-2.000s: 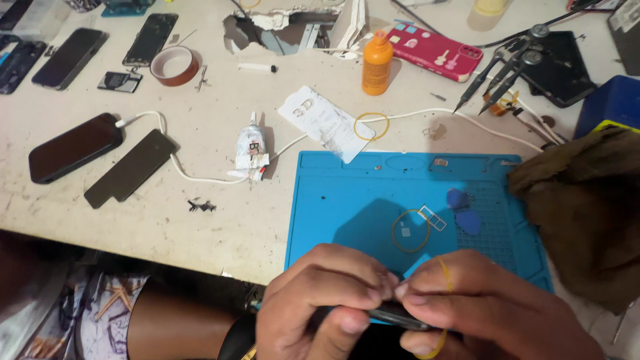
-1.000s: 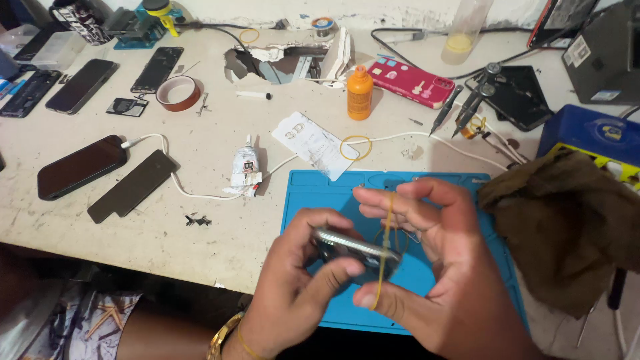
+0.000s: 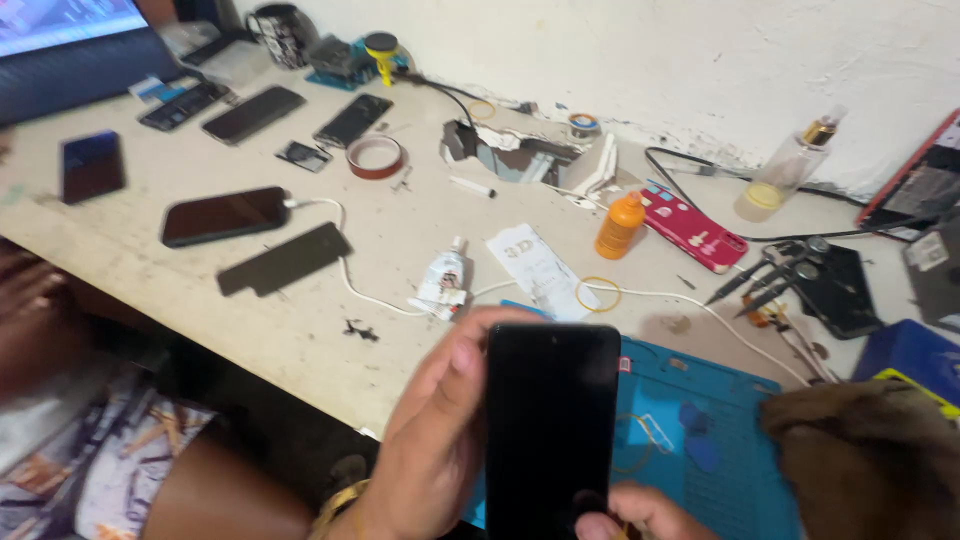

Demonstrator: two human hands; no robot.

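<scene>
A smartphone (image 3: 551, 427) with a dark screen is held upright, its glass facing me. My left hand (image 3: 442, 420) wraps its left edge and back, with a gold bracelet at the wrist. At the phone's lower right corner, my right hand (image 3: 637, 514) grips it, the thumb on the glass; a bit of yellow band shows by those fingers. Behind the phone lies a blue silicone repair mat (image 3: 720, 420), bearing a rubber band, a small white frame and blue plastic picks (image 3: 699, 439).
Left of the mat lie a glue tube (image 3: 444, 281), a phone on a white cable (image 3: 225, 217) and a dark panel (image 3: 285, 259). Tweezers (image 3: 772, 274), an orange bottle (image 3: 620, 225) and a brown cloth (image 3: 862, 457) are to the right. Another person sits at the left.
The phone was tilted low between both hands with a yellow rubber band stretched at its end; now it stands upright with its screen toward me. The view has shifted left.
</scene>
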